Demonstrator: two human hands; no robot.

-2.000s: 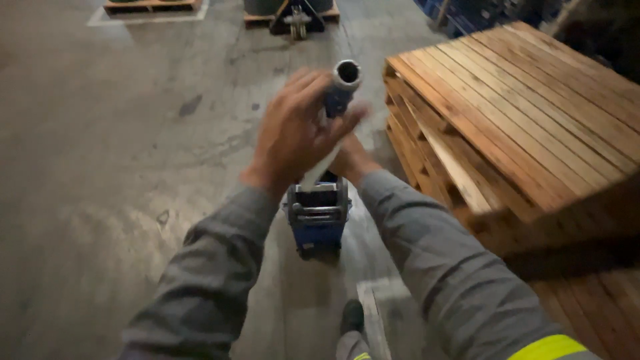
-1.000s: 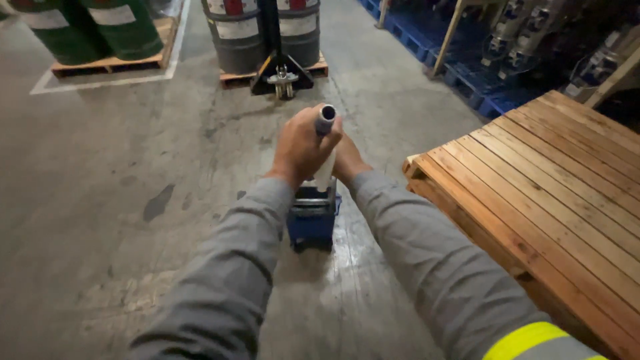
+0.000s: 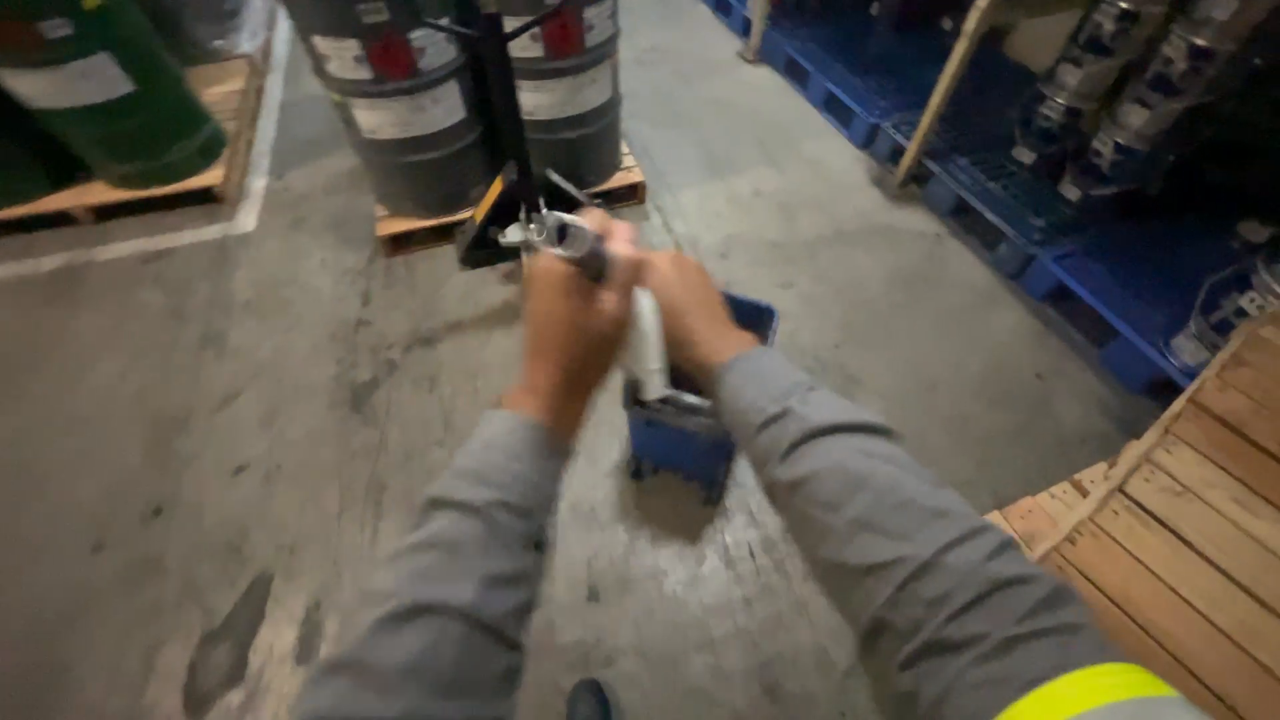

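Both my hands are on a pale pole (image 3: 648,345) with a dark, hollow-looking top end. My left hand (image 3: 580,310) wraps it near the top; my right hand (image 3: 690,300) grips just behind and to the right, its fingers partly hidden. The pole slants down toward a blue wheeled mop bucket (image 3: 680,445) on the floor beyond my forearms. Its lower end is hidden in the bucket's upper part. Motion blurs the fingers.
Grey drums (image 3: 420,150) stand on a wooden pallet (image 3: 415,232) ahead, a pallet jack (image 3: 500,215) before them. Green drums (image 3: 110,110) are at left. Blue plastic pallets (image 3: 960,205) line the right, wooden pallets (image 3: 1180,500) the lower right.
My left hand, loose and blurred around the pole's top two seconds ago, is now closed on it. The drums ahead are nearer, and the bucket has moved along with me. The view has shifted forward.
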